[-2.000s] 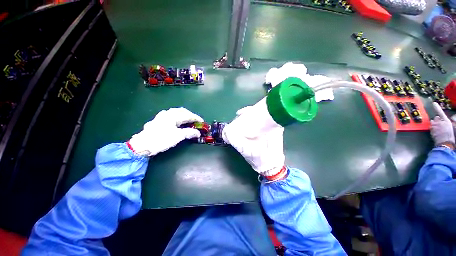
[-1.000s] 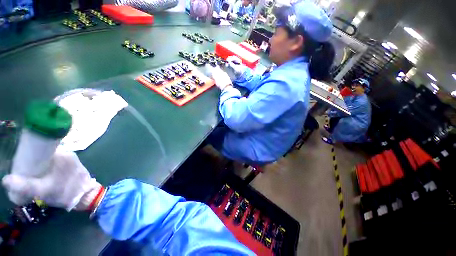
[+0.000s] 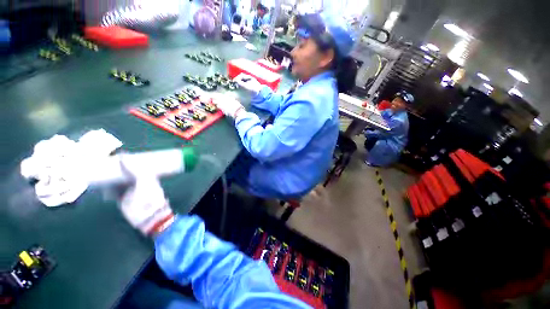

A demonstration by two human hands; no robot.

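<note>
My right hand (image 3: pixel 143 205), in a white knit glove with a red wrist edge, is shut on the glue syringe (image 3: pixel 154 164), blurred by motion. The syringe is a white tube lying nearly level, its green cap (image 3: pixel 190 159) to the right and its other end by the crumpled white cloth (image 3: pixel 57 166). The needle tip cannot be made out. A circuit board (image 3: pixel 29 265) with a yellow block lies on the green bench at the lower left, cut off by the picture's edge. My left hand is out of view.
A worker in blue (image 3: pixel 295 130) sits to the right, hands by small boards on a red sheet (image 3: pixel 196 128). A black bin with boards (image 3: pixel 339 279) stands below the bench edge. Another worker (image 3: pixel 391 130) crouches farther back. Black bins with red sheets (image 3: pixel 434 188) stand at the right.
The view has swung right, and my left hand has left the picture. My right hand has lifted away from the board. The syringe has tipped from upright to nearly level, cap pointing right.
</note>
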